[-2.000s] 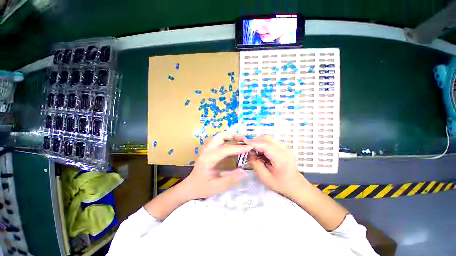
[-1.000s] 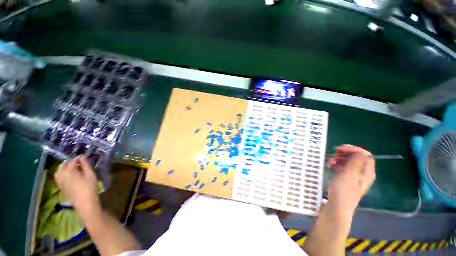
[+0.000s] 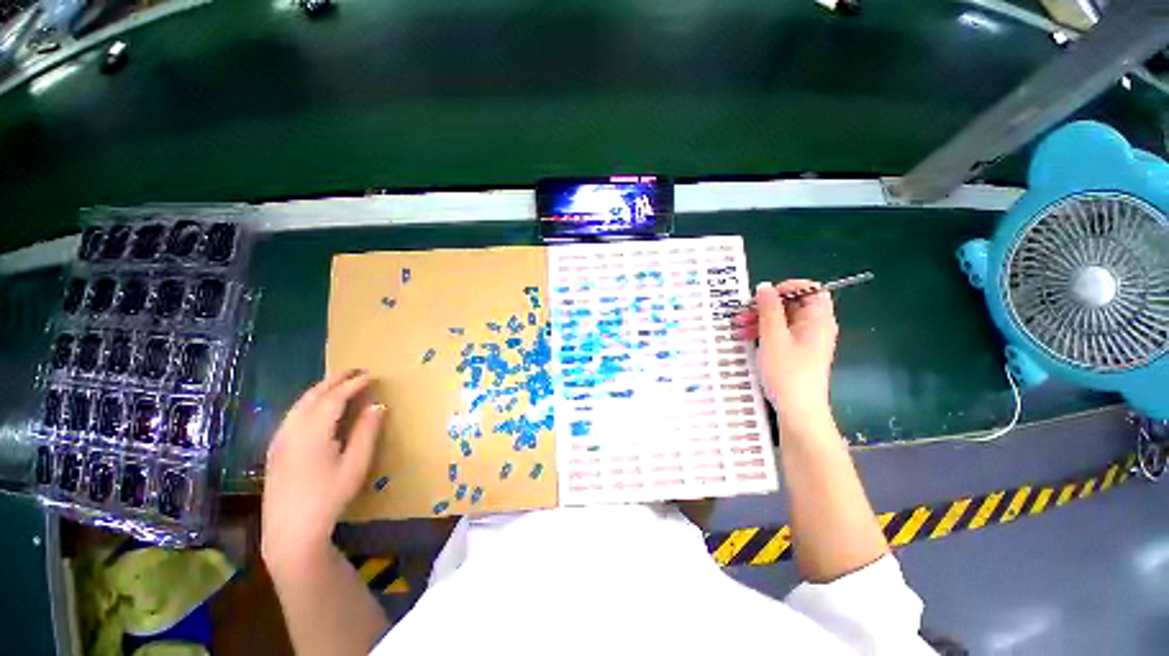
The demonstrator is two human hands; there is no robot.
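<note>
My right hand [image 3: 792, 344] holds thin metal tweezers [image 3: 840, 282] at the right edge of the white parts tray [image 3: 641, 477]. The tips are near the small dark parts [image 3: 724, 288] in the tray's upper right slots. My left hand [image 3: 321, 455] is over the left edge of the brown board [image 3: 372, 320], fingers apart, with nothing visible in it. Blue pieces [image 3: 513, 378] lie scattered over the board and the tray. The clear blister tray [image 3: 141, 365] with black cases is at the left.
A lit smartphone [image 3: 605, 208] stands behind the trays. A light-blue fan [image 3: 1090, 285] is at the right, its cable on the green bench. An open box with yellow-green cloth [image 3: 160, 590] is at lower left. A grey post [image 3: 1026, 103] slants at upper right.
My hands have parted from their meeting point over the board's front. My left hand went to the blister tray and is now at the board. My right hand now holds tweezers beside the white tray.
</note>
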